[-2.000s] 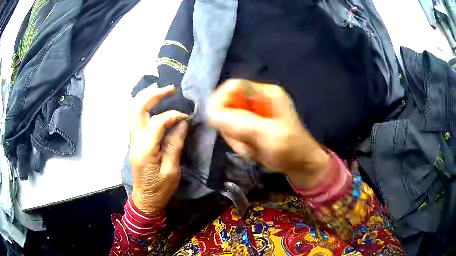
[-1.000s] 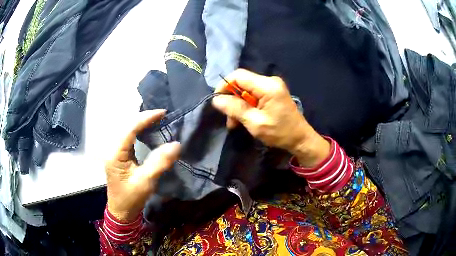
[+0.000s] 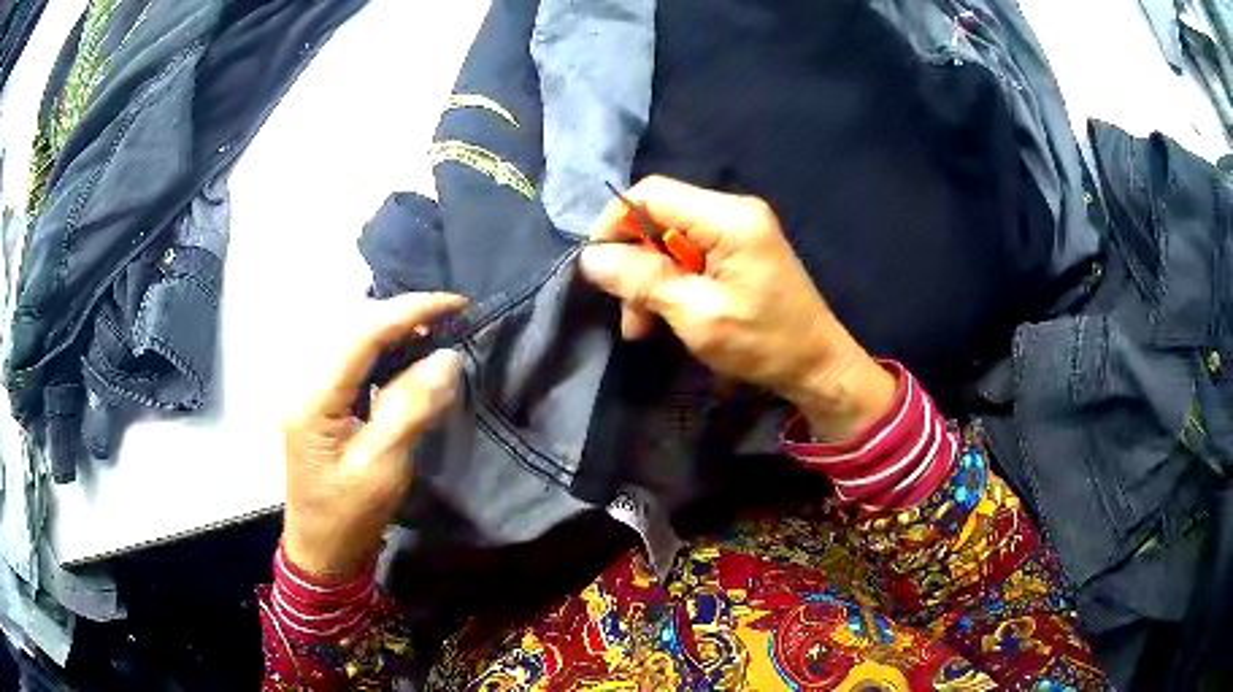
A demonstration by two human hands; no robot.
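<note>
A dark jacket [image 3: 838, 176] lies in front of me, with a black lining area, paler grey inside cloth and yellow-green print on a dark part. My left hand [image 3: 372, 419] pinches a stitched seam edge between thumb and fingers. My right hand [image 3: 730, 284] holds the same seam edge further right, so it stretches between both hands. My right hand also holds the orange thread snips [image 3: 676, 243], with a thin dark blade tip pointing up and left. A small label [image 3: 629, 511] shows at the jacket's lower edge.
A dark jacket heap [image 3: 122, 243] with a cuff lies at the left on the white table [image 3: 304, 203]. More dark garments [image 3: 1122, 406] lie at the right. The table's front edge runs at lower left. Pale cloth shows at the far left.
Since two seconds ago, my hands have moved apart, opening the seam between them. Since one second ago, my left hand has closed on the edge and the cloth has shifted slightly left.
</note>
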